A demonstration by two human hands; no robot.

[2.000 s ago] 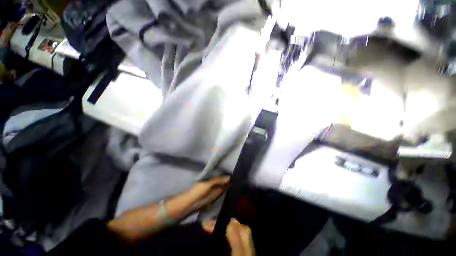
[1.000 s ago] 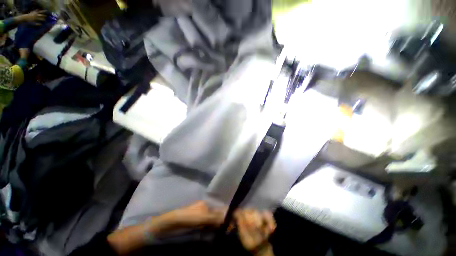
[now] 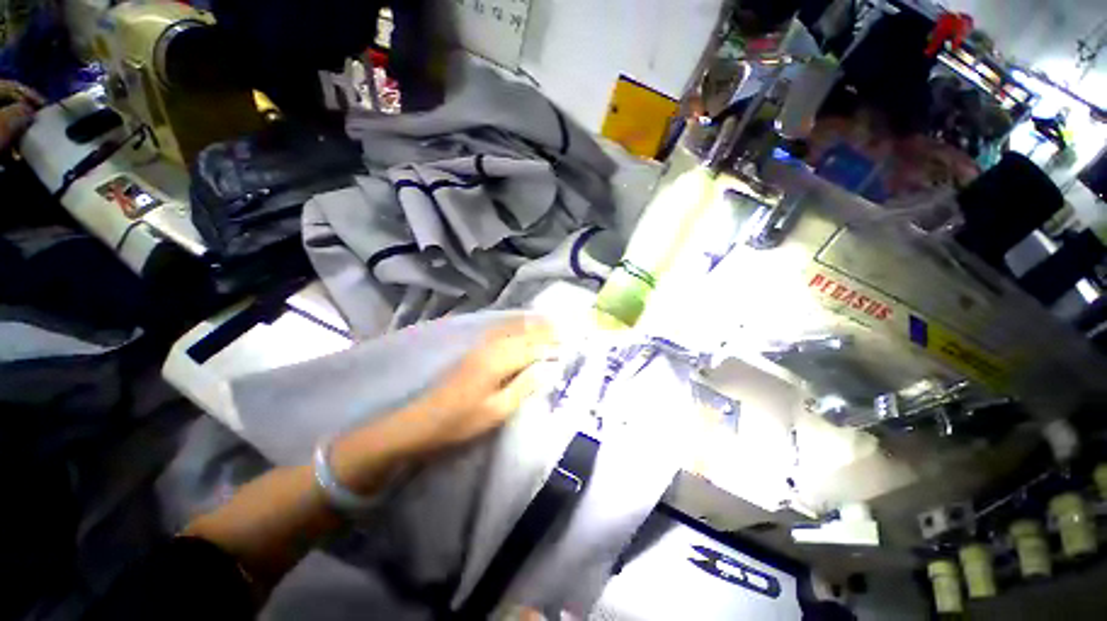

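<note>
The grey garment panel [image 3: 328, 382] lies under the needle area of the cream PEGASUS machine [image 3: 850, 273], washed out by the lamp. Black binding tape [image 3: 522, 540] runs from the lower edge up to a small metal guide [image 3: 571, 477] before the presser foot. My left hand [image 3: 492, 370] lies on the grey cloth just left of the needle area, fingers towards it; whether it pinches the cloth is unclear. Only a sliver of my right hand [image 3: 534, 614] shows at the bottom edge beside the tape, and its hold is hidden.
Grey sewn pieces [image 3: 467, 200] with black bands are heaped behind the needle area. A black shiny bag [image 3: 267, 188] lies left of them. Thread snips [image 3: 734, 570] lie on the white table at lower right. Thread cones [image 3: 1028, 546] stand at far right. Another person's hand [image 3: 15, 109] shows at far left.
The view has lifted, showing more of the machine. My left hand has moved from the lower tape up beside the needle area. My right hand has mostly left the bottom of the picture.
</note>
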